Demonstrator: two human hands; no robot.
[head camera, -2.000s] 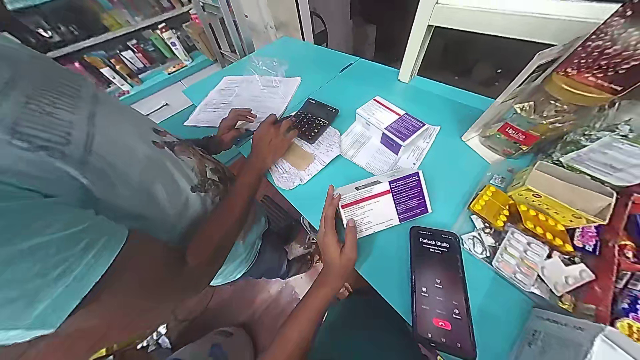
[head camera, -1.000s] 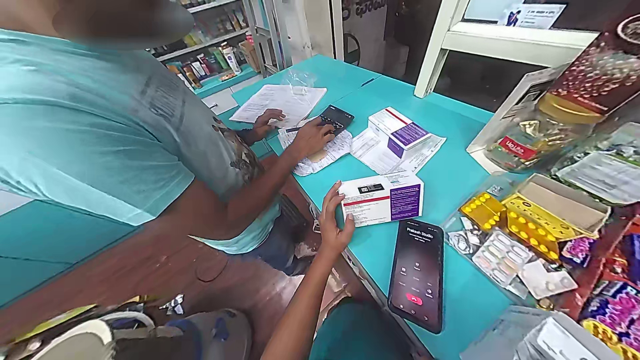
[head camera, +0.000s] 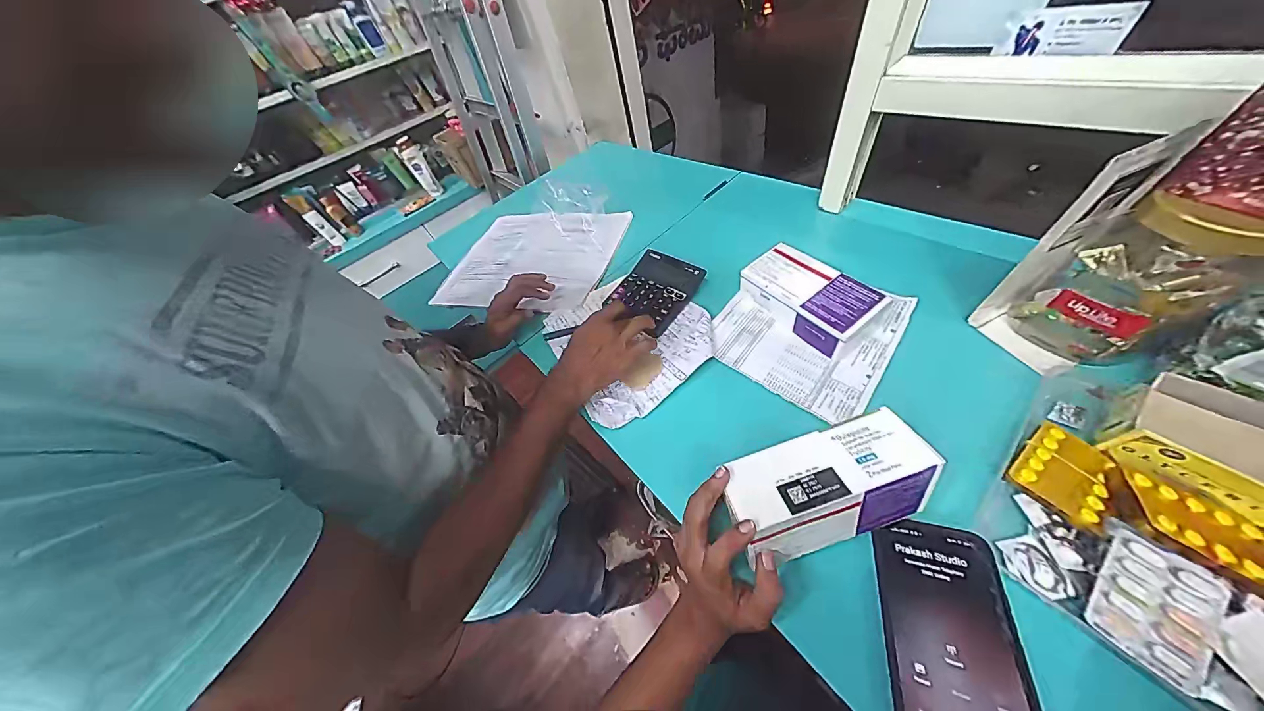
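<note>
My left hand (head camera: 726, 568) comes up from the bottom centre, its fingers gripping the left end of a white, purple and red medicine carton (head camera: 839, 479) on the teal counter. My right hand is out of view. Just right of the carton lies a smartphone (head camera: 948, 622) with a lit call screen. Another similar carton (head camera: 815, 296) rests farther back on an unfolded printed leaflet (head camera: 839, 380). At the left, a person in a teal and grey shirt (head camera: 286, 375) has one hand at a black calculator (head camera: 657, 286) and the other on printed sheets (head camera: 543, 252).
Crumpled papers (head camera: 632, 390) lie under the calculator. Blister packs of tablets (head camera: 1155, 602) and an open yellow box (head camera: 1185, 464) crowd the right side, with a clear plastic jar (head camera: 1096, 311) behind. A white frame (head camera: 1066, 99) edges the counter's back; stocked shelves (head camera: 346, 74) stand at back left.
The near carton has turned under my left hand, so its white face with a black label shows more. My fingers have curled onto its end. The other person's hand remains at the calculator.
</note>
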